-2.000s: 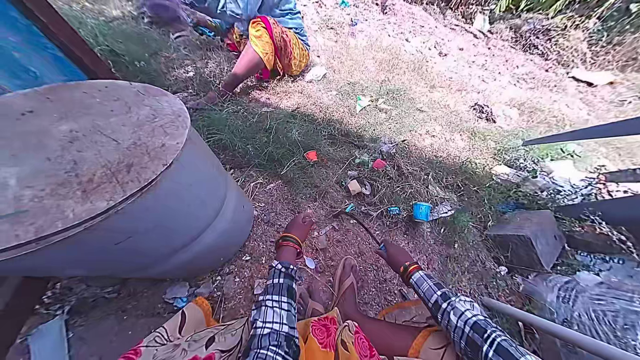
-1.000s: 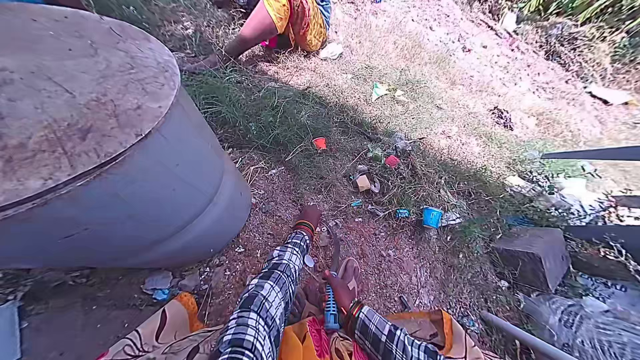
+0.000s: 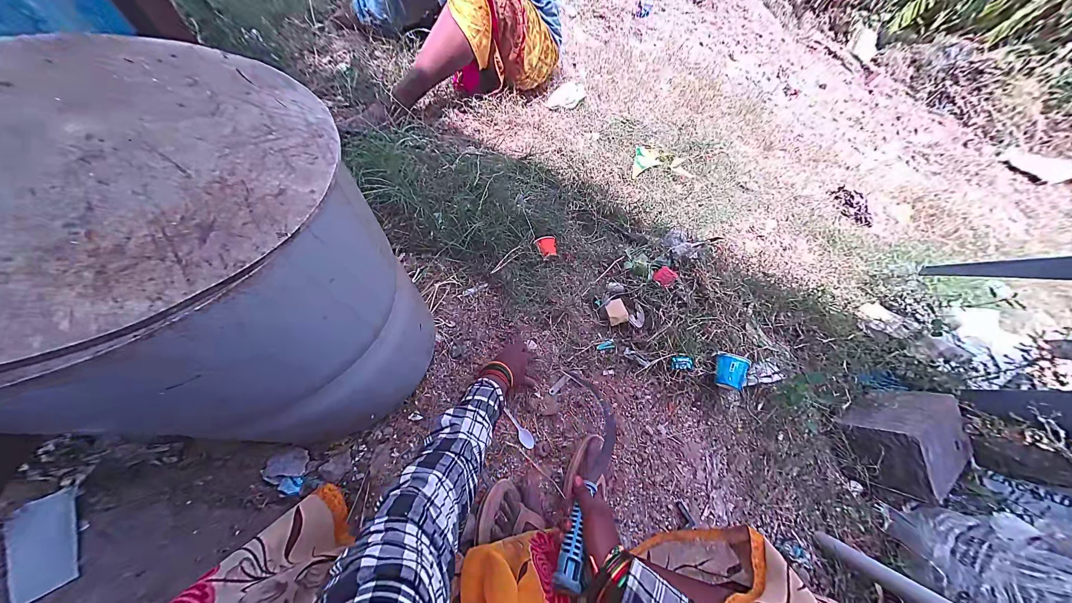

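My right hand (image 3: 596, 521) grips the blue handle of a sickle (image 3: 605, 419), whose dark curved blade points forward and curls left over the soil by my sandalled foot. My left hand (image 3: 517, 362) reaches down to the littered ground beside the grey drum; whether its fingers hold anything is too small to tell. Just below it lies a white plastic spoon (image 3: 521, 431). Ahead are a crumpled blue cup (image 3: 731, 370), a small orange cup (image 3: 546, 246), a red scrap (image 3: 666, 276) and a tan block (image 3: 616, 311) among dry grass.
A large grey drum (image 3: 335, 335) with a worn round lid stands at the left. A stone block (image 3: 909, 440), a pipe (image 3: 879, 569) and plastic sheeting lie at the right. Another person (image 3: 502, 50) sits on the grass at the top.
Two seconds ago the sickle was held further forward and right; my right hand has since drawn back towards my lap. My left hand has moved left, nearer the drum.
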